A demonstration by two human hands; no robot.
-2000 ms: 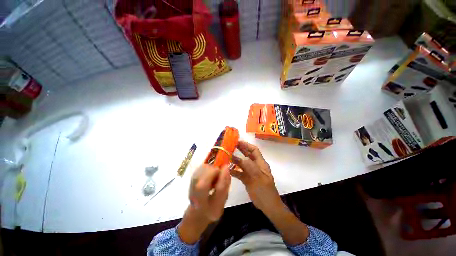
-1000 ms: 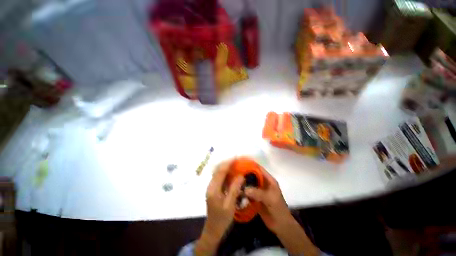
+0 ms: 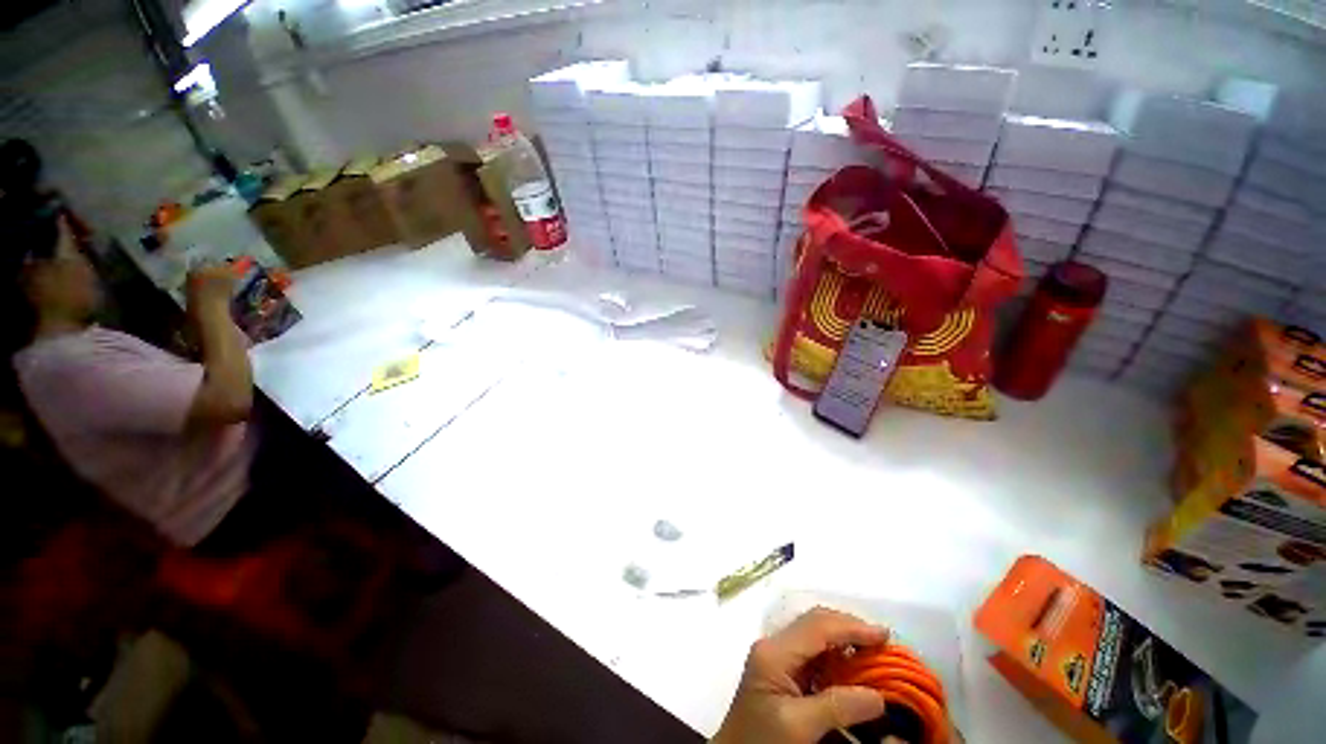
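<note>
My left hand (image 3: pixel 797 683) is at the bottom, right of centre, with fingers and thumb closed around a coil of bright orange cord (image 3: pixel 899 680). Something black shows inside the coil, cut off by the lower edge. A faint clear bag (image 3: pixel 931 625) lies around and behind the coil. An orange and black retail box (image 3: pixel 1094 661) lies on the table just right of it. My right hand is not in view.
A yellow-green slim item (image 3: pixel 756 571) and small grey lumps (image 3: pixel 666 531) lie left of the coil. Behind stand a phone (image 3: pixel 860 378), red tote bag (image 3: pixel 909 276), red bottle (image 3: pixel 1050 332) and packed boxes (image 3: pixel 1262 502). A person (image 3: pixel 138 393) works at far left.
The view has swung left and up, bringing in the wall boxes and another person. The coil is now low in the picture in my left hand, and my right hand has left view.
</note>
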